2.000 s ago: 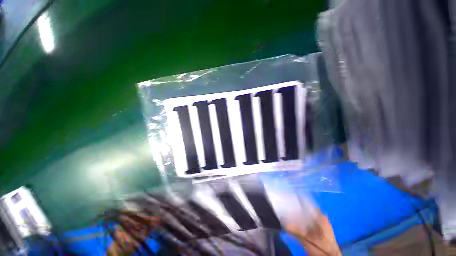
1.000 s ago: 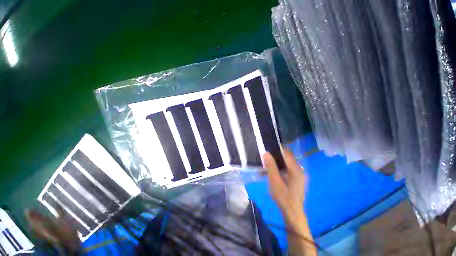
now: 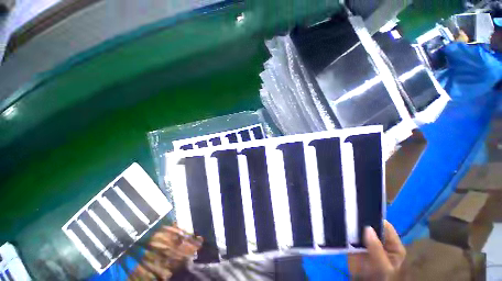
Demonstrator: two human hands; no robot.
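Observation:
A white strip sheet (image 3: pixel 300 195) with several black adhesive strips is held up close in front of me. My right hand (image 3: pixel 381 255) grips its lower right corner, thumb on the front. My left hand (image 3: pixel 169 249) is at its lower left corner, partly hidden behind dark, hair-like strands, with fingertips at the sheet's edge. Behind it, more strip sheets lie on a clear plastic bag (image 3: pixel 206 123) on the green bench. Another strip sheet (image 3: pixel 117 217) lies tilted on the bench at the left.
Stacked black panels (image 3: pixel 358 82) with silvery layers stand at the upper right. Label sheets (image 3: pixel 12 266) lie at the lower left edge. Brown cardboard boxes (image 3: pixel 435 249) are at the lower right. A person in blue (image 3: pixel 473 66) is at the far right.
The strip sheet has risen off the bag towards me. My left hand has moved from the tilted sheet to the held sheet's left corner. The view has lifted, showing the panel faces.

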